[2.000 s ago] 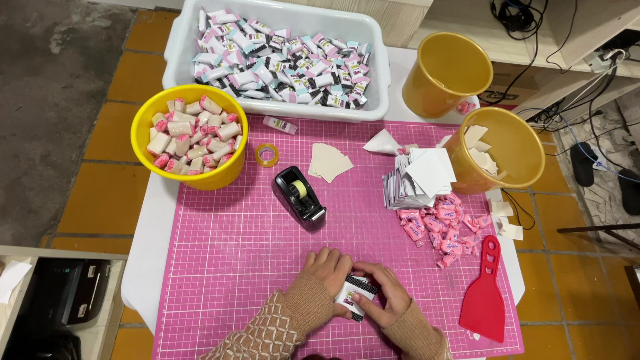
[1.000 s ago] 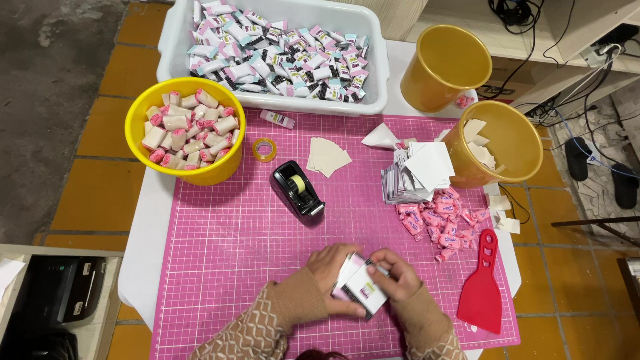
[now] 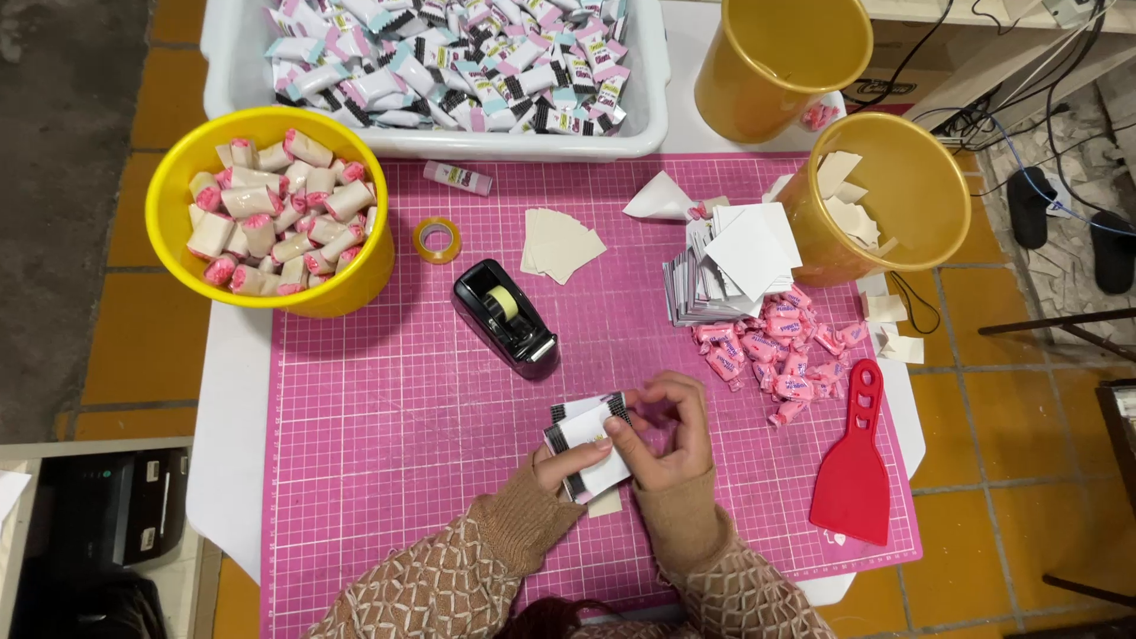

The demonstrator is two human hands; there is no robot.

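Note:
My left hand (image 3: pixel 568 466) holds printed paper wrappers (image 3: pixel 586 435) with black ends, low at the centre of a pink cutting mat (image 3: pixel 373 444). The fingers of my right hand (image 3: pixel 670 435) pinch the wrappers' right side. A cream paper piece (image 3: pixel 605 503) shows under them. Up and left of my hands stands a black tape dispenser (image 3: pixel 506 318). A stack of white paper squares (image 3: pixel 745 257) and a heap of pink wrapped candies (image 3: pixel 790 351) are up and right. Cream cards (image 3: pixel 559 244) lie fanned above, near a tape roll (image 3: pixel 437 240).
A yellow bucket (image 3: pixel 169 248) of wrapped rolls stands left, a white tub (image 3: pixel 657 80) of small packets behind. Two amber buckets (image 3: pixel 772 80) are at the back right, one holding paper pieces (image 3: pixel 848 200). A red plastic scraper (image 3: pixel 856 470) lies right. A glue stick (image 3: pixel 457 177) is near the tub.
The wrappers between my hands are spread apart, where two seconds ago they were mostly covered by my fingers. My right hand has shifted to their right side.

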